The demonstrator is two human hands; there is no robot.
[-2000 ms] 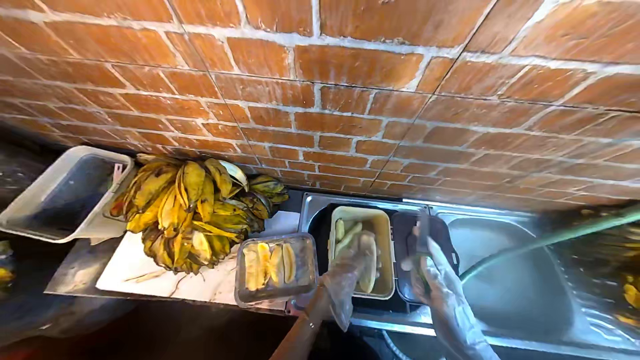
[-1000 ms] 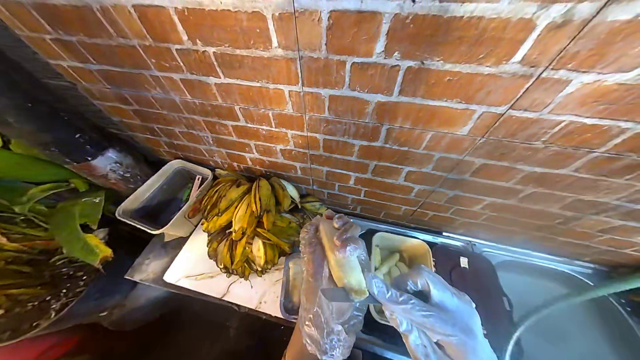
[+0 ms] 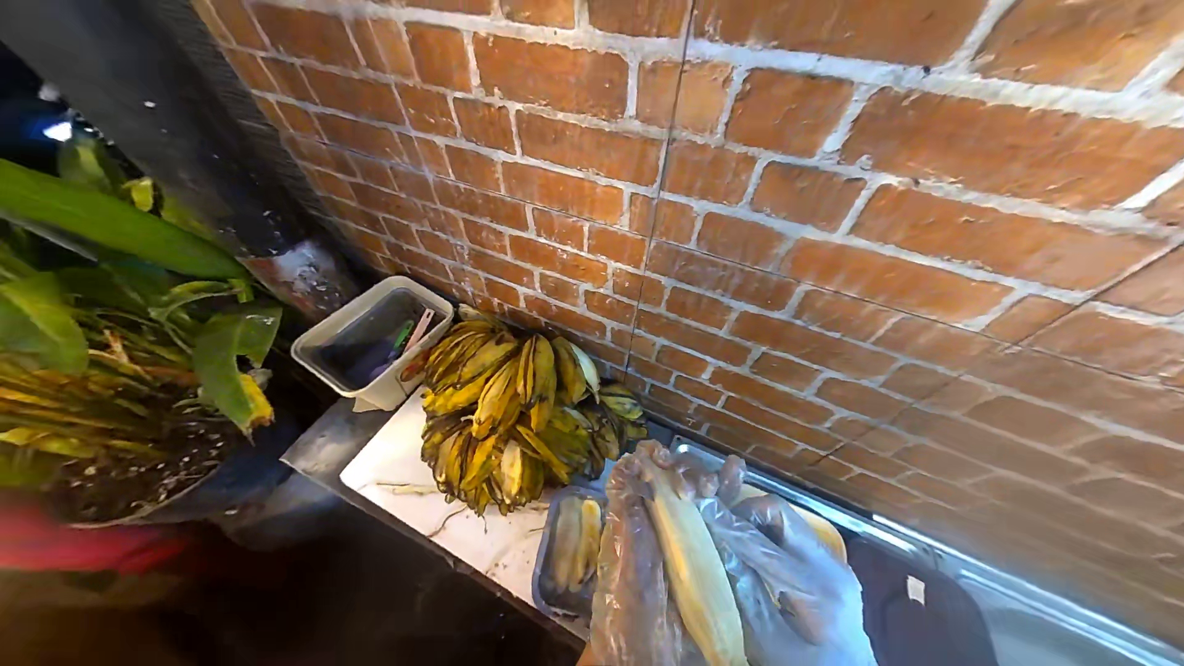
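A pale peeled plantain (image 3: pixel 694 573) lies lengthwise between my two hands, low in the view. My left hand (image 3: pixel 634 564), in a clear plastic glove, grips it from the left. My right hand (image 3: pixel 786 573), gloved the same way, is close against its right side; its fingers are partly hidden and whether it holds anything is unclear. Left of my hands, a clear plastic container (image 3: pixel 552 555) holds peeled plantain pieces (image 3: pixel 575 541). Behind it, a pile of yellow and black plantain skins or plantains (image 3: pixel 504 407) sits on a white board (image 3: pixel 398 462). A cream tub (image 3: pixel 823 527) shows partly behind my right hand.
A brick wall (image 3: pixel 768 250) runs behind the counter. A grey bin (image 3: pixel 324 347) with a pink-handled tool (image 3: pixel 421 326) stands at the pile's left. A potted leafy plant (image 3: pixel 139 370) is at far left. A metal sink (image 3: pixel 1027 601) and a dark board (image 3: pixel 916 601) are at right.
Two seconds ago my hands were apart, the left over the cream tub; they have since come together around a plantain. The view has swung left, bringing in the plant.
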